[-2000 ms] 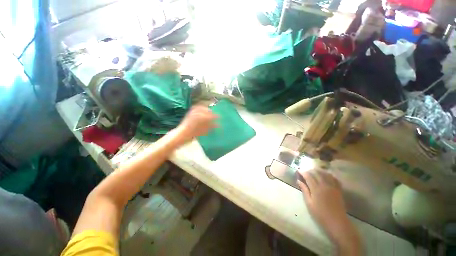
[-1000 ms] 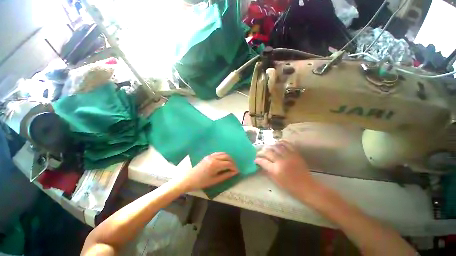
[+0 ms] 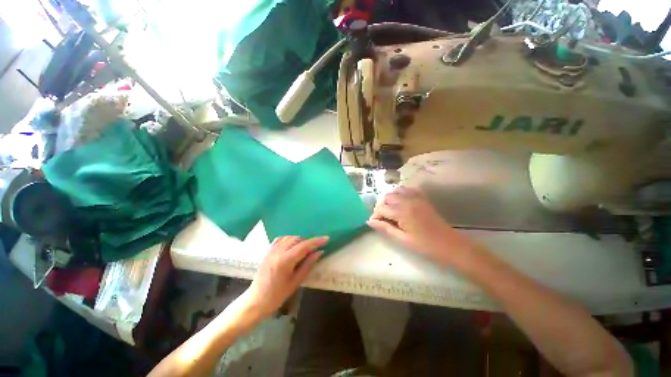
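Note:
A green fabric piece (image 3: 316, 195) lies flat on the white table, left of and in front of the needle area (image 3: 374, 180). My left hand (image 3: 288, 266) holds its near edge by the table's front. My right hand (image 3: 409, 221) holds its right corner, close to the needle plate. A second green piece (image 3: 239, 180) lies to the left, partly under the first. The beige sewing machine head (image 3: 485, 125) with "JARI" lettering stands behind my right hand. The fold at the near edge is partly hidden by my fingers.
A stack of green cut pieces (image 3: 121, 188) lies at the left, beside a dark round machine part (image 3: 38, 211). A larger green cloth heap (image 3: 276, 62) is behind the table. An off-white lamp (image 3: 296, 97) is left of the head. The table's front edge (image 3: 368, 283) carries scale marks.
Since two seconds ago, my left hand has brought a green piece from the left to the needle area. In the last second, both hands stay at its near edge and the view has shifted.

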